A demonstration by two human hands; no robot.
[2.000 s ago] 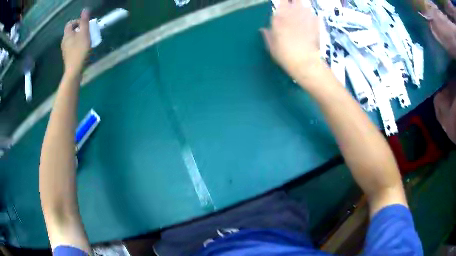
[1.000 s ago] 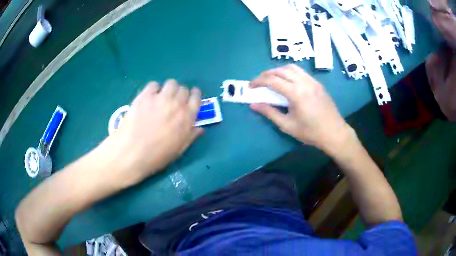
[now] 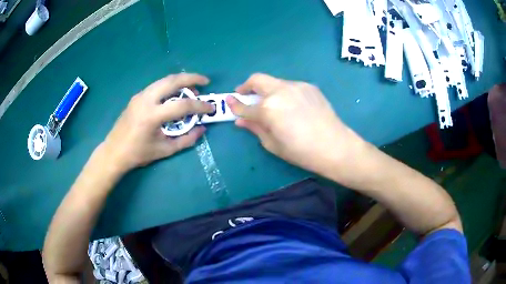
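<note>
My left hand holds the round white head of a fan unit over the green table. My right hand grips a white handle cover, which lies along the unit's handle with its dark holes toward the head. The fingers hide most of the handle, and no blue shows there. A second fan unit with an open handle and a blue battery lies at the left of the table.
A pile of handle covers lies at the upper right. Clear tape is stuck on the table. A white fan is beyond the pale edging strip. A box of white parts is below the table edge. Part of a person shows at the right edge.
The cover in my right hand has moved left onto the fan unit's handle. My left hand has shifted onto the round head, and the blue in that handle no longer shows.
</note>
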